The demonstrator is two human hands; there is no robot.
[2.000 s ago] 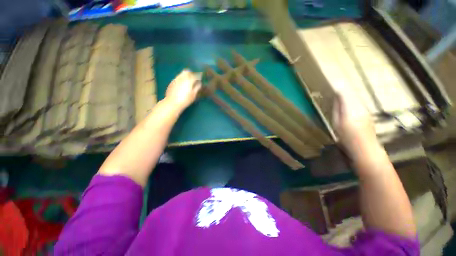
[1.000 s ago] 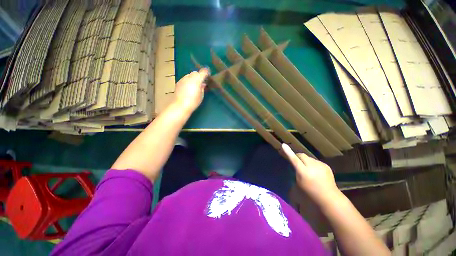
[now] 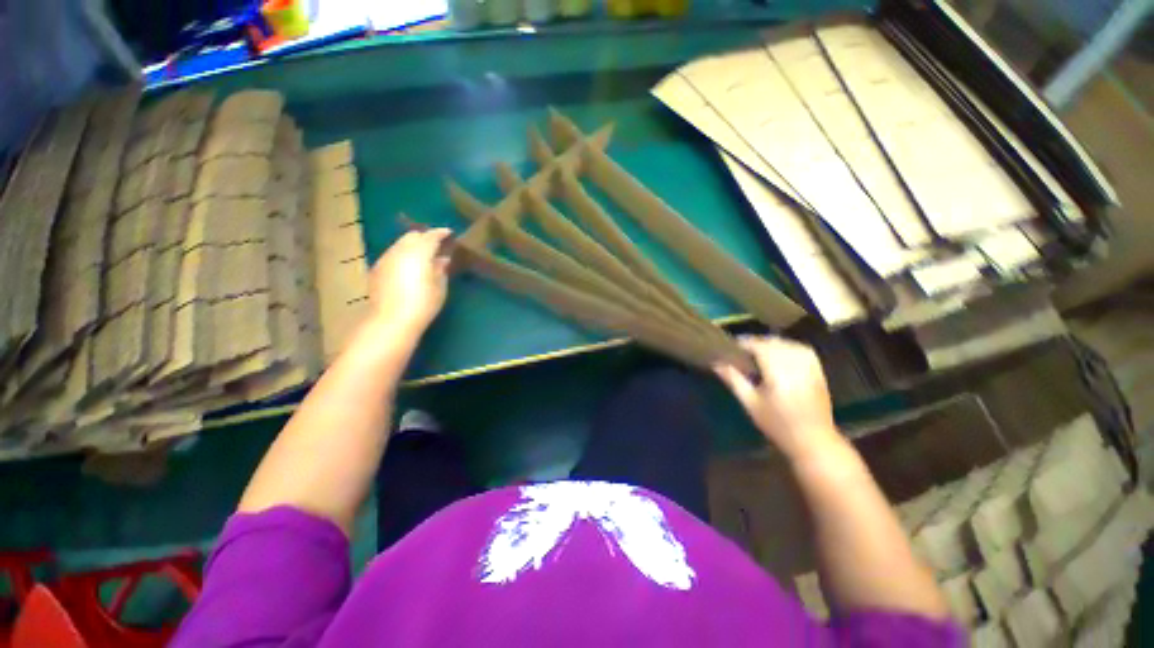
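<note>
A partly built partition (image 3: 595, 253) of brown cardboard stands on edge on the green bench. Several long strips cross one short strip near their far ends. My left hand (image 3: 411, 281) grips the left end of the short strip. My right hand (image 3: 782, 386) holds the near ends of several long strips pinched together at the bench's front edge. One long strip (image 3: 690, 238) on the right stands apart from that bundle, its near end loose. My fingertips are partly hidden by the cardboard.
A left stack (image 3: 234, 241) of slotted short strips lies at left, and a right pile (image 3: 873, 152) of pale long strips at right. Finished partitions (image 3: 1031, 532) sit below the bench at right. A red stool (image 3: 108, 601) stands at lower left. Yellow and pale items line the back.
My right hand first came off the right pile to the partition's near left strip. Now it holds several strips' near ends drawn together. My left hand stays on the short strip.
</note>
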